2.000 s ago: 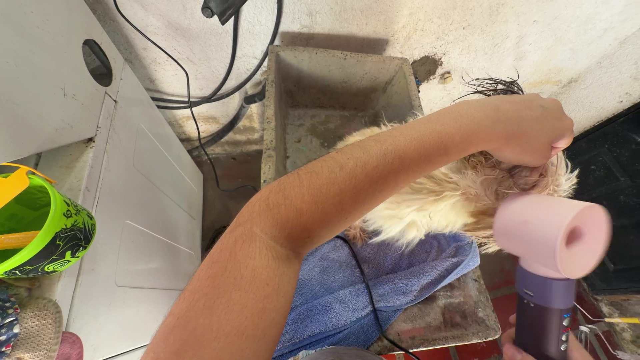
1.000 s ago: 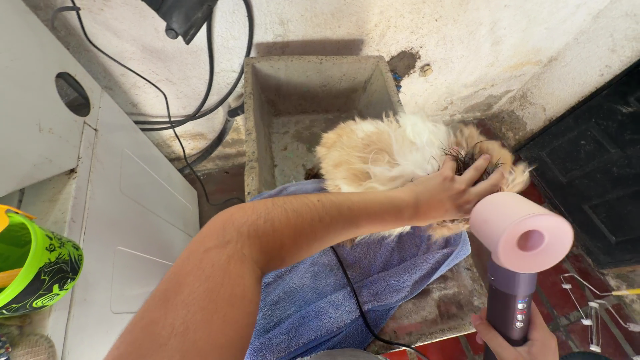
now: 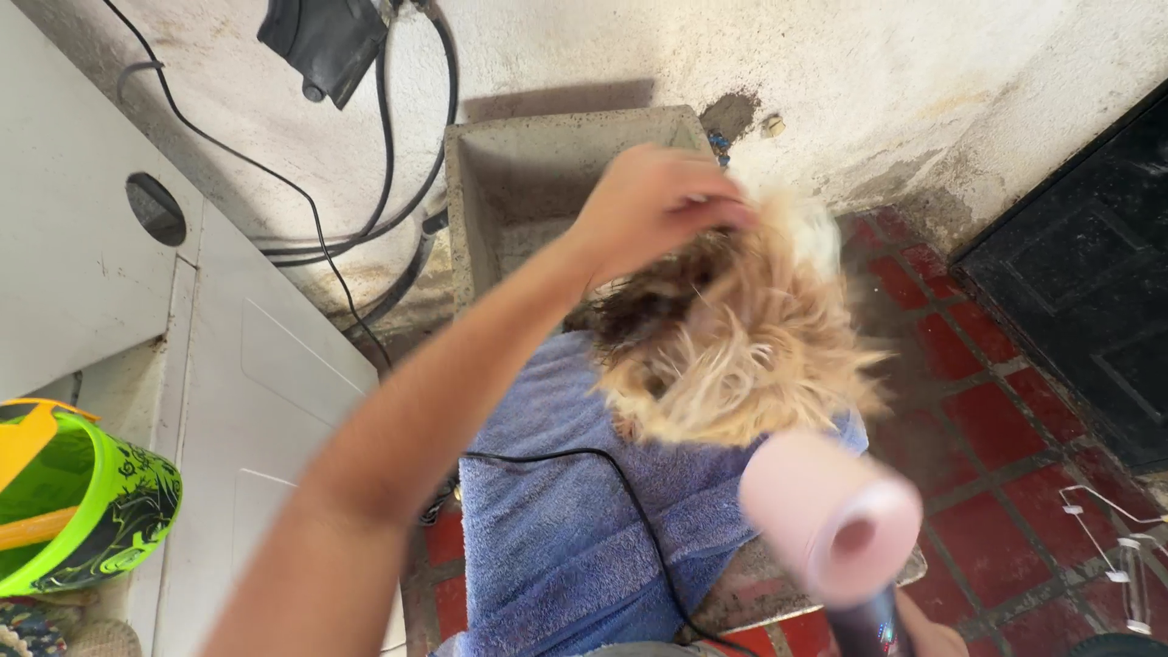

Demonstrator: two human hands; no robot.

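A long-haired, tan and cream furry animal [image 3: 757,338], probably a small dog, is on a blue towel [image 3: 566,529] laid over the front of a concrete sink. My left hand [image 3: 671,205] is at the upper edge of its fur, fingers bent and blurred; whether they pinch the fur cannot be told. My right hand [image 3: 926,630], partly cut off by the bottom edge, holds the dark handle of a pink hair dryer [image 3: 826,520] just below the animal. A black cord [image 3: 630,493] crosses the towel.
The concrete sink [image 3: 461,219] stands against a stained wall. A white metal appliance [image 3: 265,365] and a green bucket [image 3: 119,511] are at left. Black hoses [image 3: 388,137] hang behind. At right are a black door [image 3: 1086,265], red floor tiles [image 3: 990,424] and a wire rack [image 3: 1127,547].
My left hand has moved from on top of the fur to its upper edge, away from the dryer. The animal has turned, with its fur now bunched nearer the towel's middle.
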